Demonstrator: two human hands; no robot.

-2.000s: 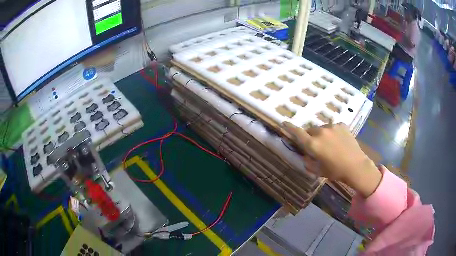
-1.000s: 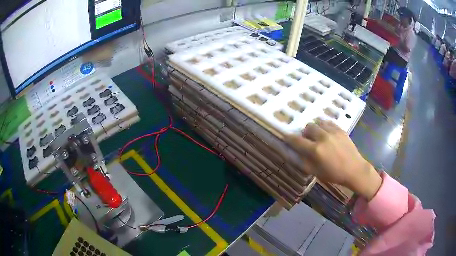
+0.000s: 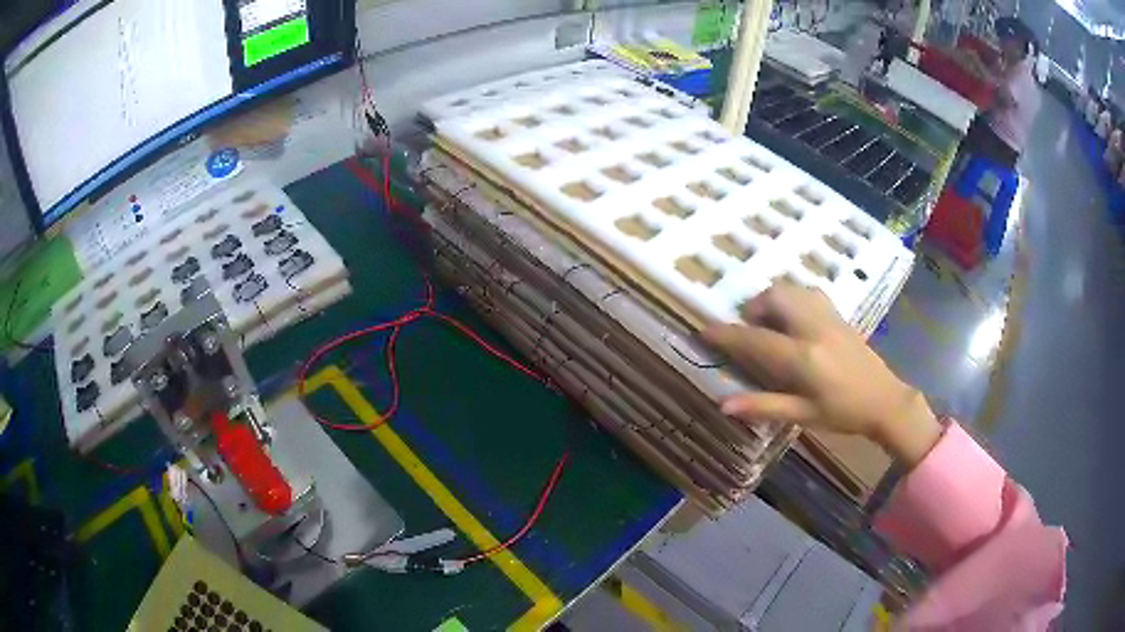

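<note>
A tall tray stack (image 3: 592, 370) stands on the green mat, its layers brown with thin dark wires hanging out. A white foam tray (image 3: 666, 185) with rows of empty notched cutouts lies on top. My right hand (image 3: 820, 370), bare with a pink sleeve, is at the stack's near right corner. Its fingers touch the top tray's edge and its thumb is spread lower, against the side. My left hand is out of the picture.
The test fixture (image 3: 241, 457) with its red handle (image 3: 253, 467) stands at left, behind it a partly filled foam tray (image 3: 185, 290) and the monitor (image 3: 117, 93). Red leads (image 3: 475, 346) loop over the mat. Grey boxes (image 3: 753, 574) are below right. A dot sheet (image 3: 216, 599) lies front left.
The thumb of my right hand has spread away from the fingers, down the side of the stack. The view has shifted slightly; the top tray stays on the stack.
</note>
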